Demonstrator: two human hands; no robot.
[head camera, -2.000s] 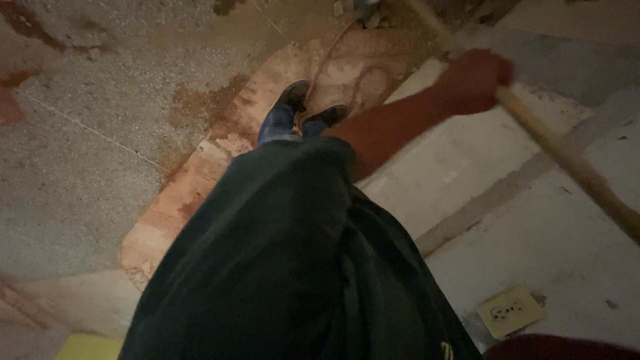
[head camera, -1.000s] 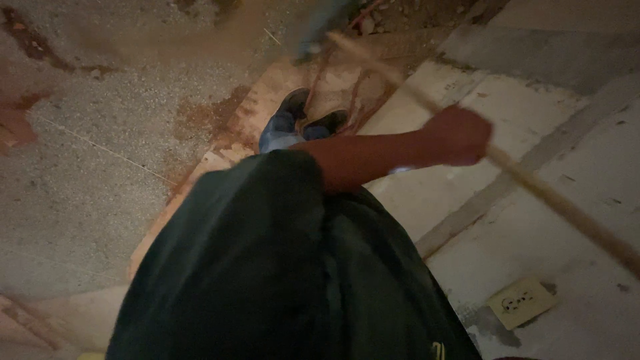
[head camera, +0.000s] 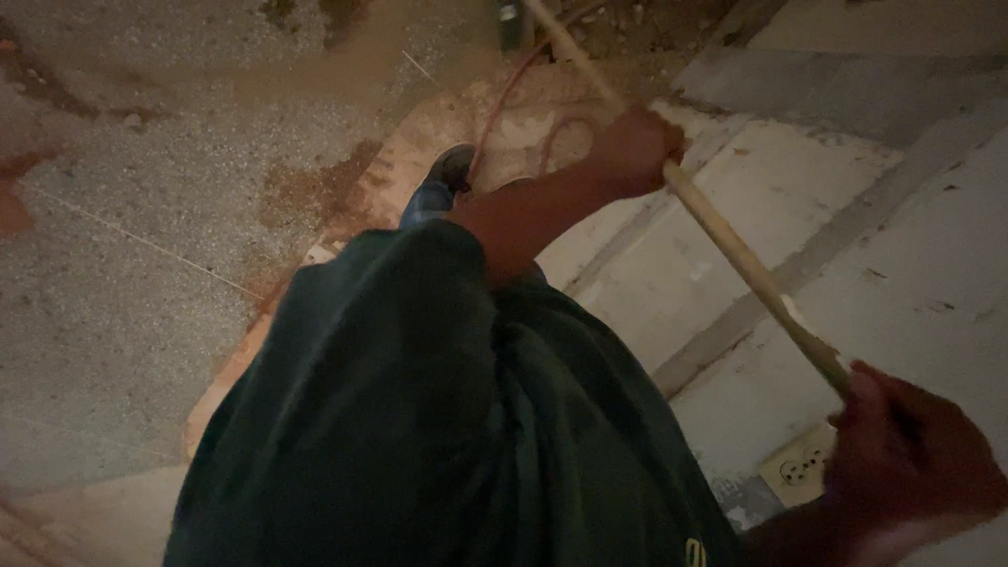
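My left hand (head camera: 642, 151) is closed around the middle of a long wooden handle (head camera: 728, 244), its bare forearm reaching across from the dark green shirt. My right hand (head camera: 906, 449), at the lower right, grips the handle nearer its end. The handle slants from upper centre to lower right. At its far end, by the top edge, is a dark, blurred shape (head camera: 512, 24); whether it is the tool's head I cannot tell.
A red cable or hose (head camera: 512, 87) loops over the dusty floor near my shoe (head camera: 453, 167). Speckled rough flooring (head camera: 157, 315) lies left. Right is a pale block wall (head camera: 724, 197) with a socket plate (head camera: 795, 468); rubble (head camera: 638, 35) lies at top.
My right hand has come into view at the lower right, on the handle. The left hand still holds the handle, which has shifted and now slants more steeply.
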